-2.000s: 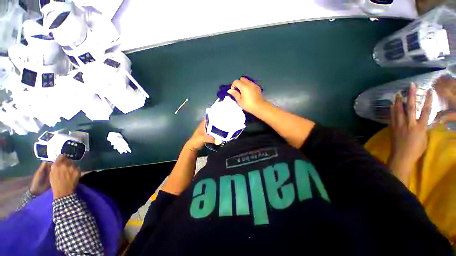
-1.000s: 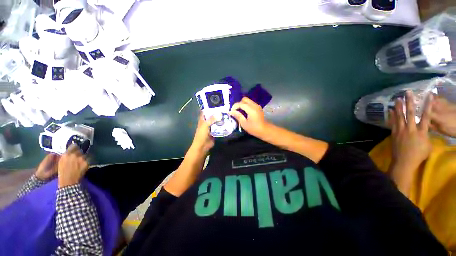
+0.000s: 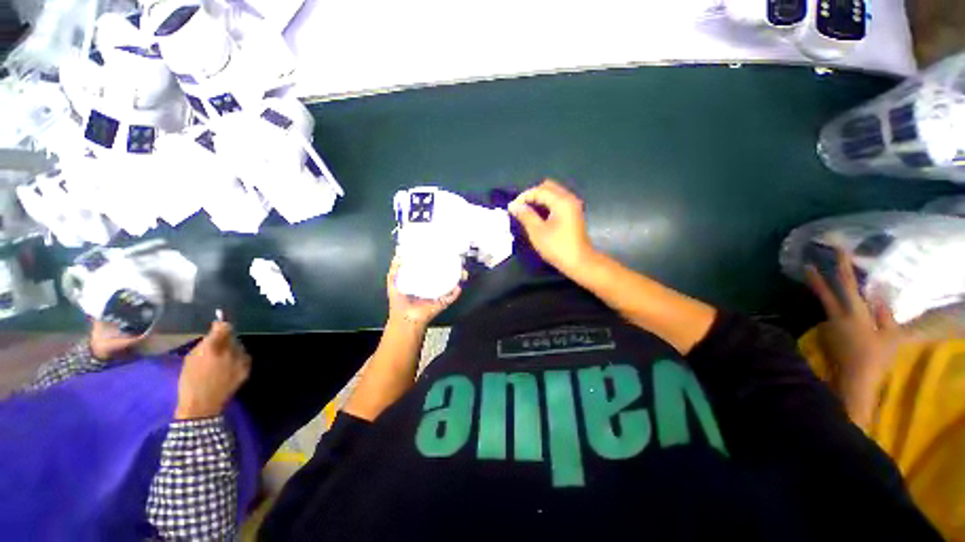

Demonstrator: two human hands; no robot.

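Note:
A white security camera (image 3: 436, 249) is held above the dark green mat in front of me, with a small black square window facing up at its upper left. My left hand (image 3: 415, 296) grips its lower side from below. My right hand (image 3: 552, 222) is at the camera's right end with bent fingers. The dark purple cloth (image 3: 502, 198) shows partly beside the right fingertips, mostly hidden behind the hand and camera. Whether the right fingers pinch the cloth or the camera's edge is unclear.
White cameras (image 3: 180, 148) are piled at the left. A white scrap (image 3: 272, 282) lies on the mat. A left neighbour in purple holds a camera (image 3: 125, 286). A right neighbour's hand (image 3: 855, 328) touches a bagged camera (image 3: 899, 259). More cameras (image 3: 820, 23) stand on the white strip (image 3: 593, 32).
The camera in my left hand has turned and moved slightly left. My right hand has shifted up and right. The left neighbour's hand has moved off their camera.

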